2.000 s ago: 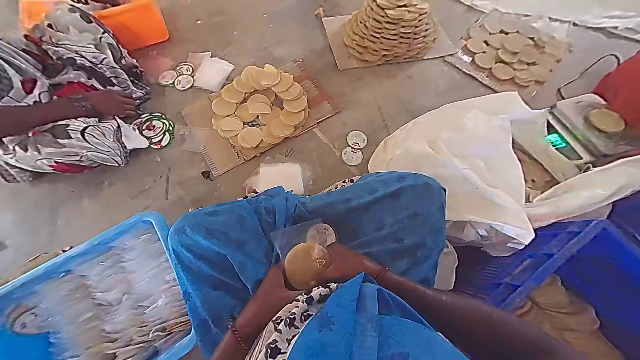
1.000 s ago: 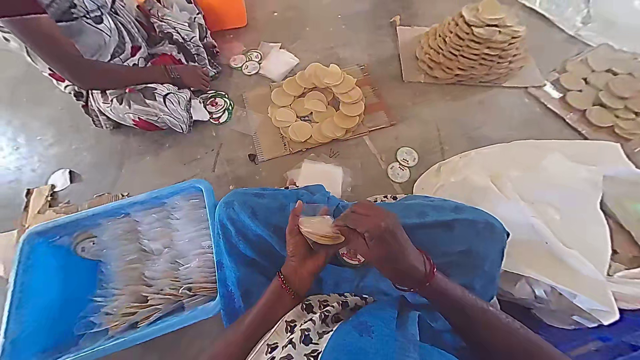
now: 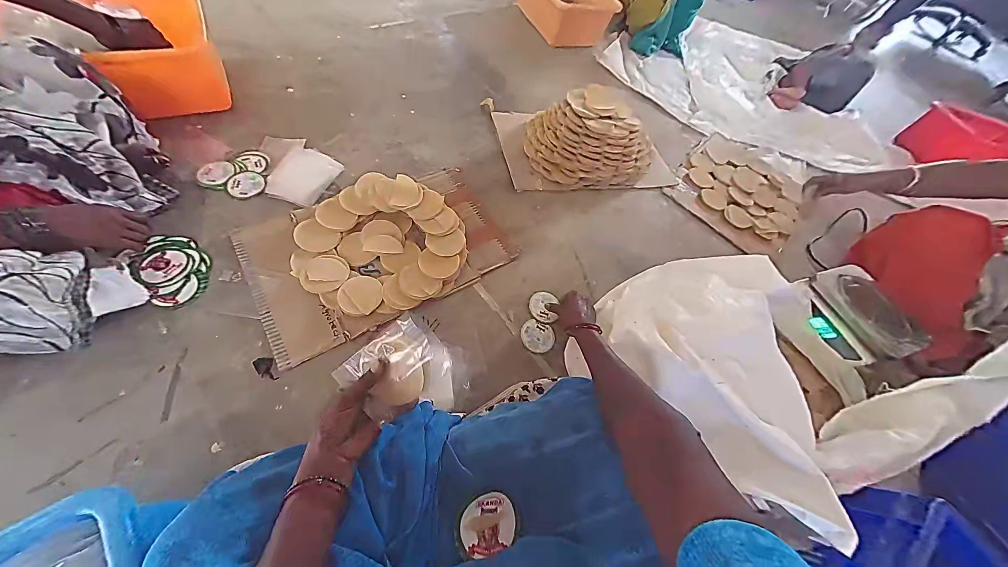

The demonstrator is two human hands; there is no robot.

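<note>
My left hand [image 3: 358, 417] holds a clear plastic bag with thin round yellowish discs [image 3: 400, 378] in it, above my lap. Out to the right, my right hand [image 3: 573, 309] has its fingertips on the upper of two small piles of round printed labels [image 3: 542, 307] on the floor; whether it grips one is unclear. Another round label [image 3: 488, 524] lies on the blue cloth over my lap. Beyond my left hand, overlapping discs form a ring [image 3: 360, 293] on a flattened cardboard sheet [image 3: 272, 315]. Part of a white stack of bags [image 3: 441, 378] shows behind the held bag.
A tall disc pile [image 3: 587, 138] stands on cardboard, with more discs [image 3: 740, 189] to its right. A white sack [image 3: 693, 331] and a digital scale [image 3: 866, 315] are at right. Blue crates [image 3: 118, 512] flank me. Co-workers' hands are at left and right, near an orange crate [image 3: 173, 79].
My hands were together over my lap at the discs; now they are apart. The right has reached forward to the floor labels, while the left holds the bagged discs. The view has shifted.
</note>
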